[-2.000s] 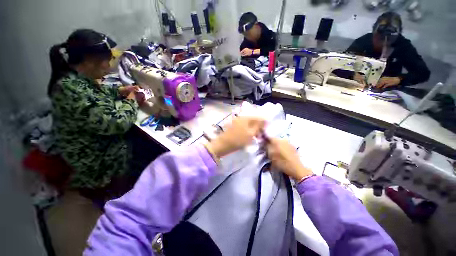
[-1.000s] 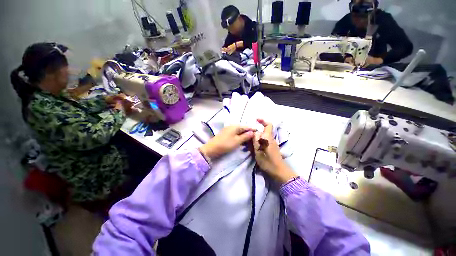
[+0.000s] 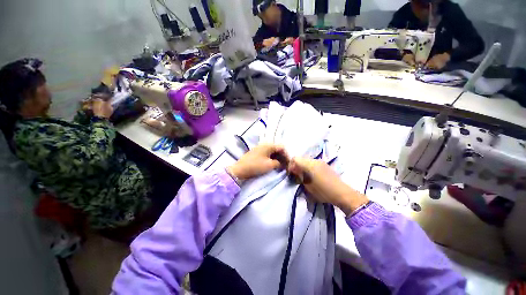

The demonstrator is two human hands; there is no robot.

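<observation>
A bundle of pale grey-white panels with narrow black edges (image 3: 262, 230) lies over the front edge of the white table, gathered at its middle. Its far end fans out on the table and its near end hangs towards me. My left hand (image 3: 259, 162) and my right hand (image 3: 317, 180) meet at the gathered part, fingers pinched close together. A small dark bit shows between the fingertips; the tie strip itself is mostly hidden by the fingers.
A white sewing machine head (image 3: 455, 155) stands at the right. A purple-ended machine (image 3: 196, 108), blue-handled scissors (image 3: 164, 144) and a small dark tray (image 3: 198, 155) are at the left. A person in camouflage (image 3: 75, 167) sits left; two others work behind. Piled panels (image 3: 265, 80) lie beyond.
My right hand has turned and closed in against the left at the gather; the dark brown strip seen at its fingers is now mostly hidden. The person at left has leaned back leftward.
</observation>
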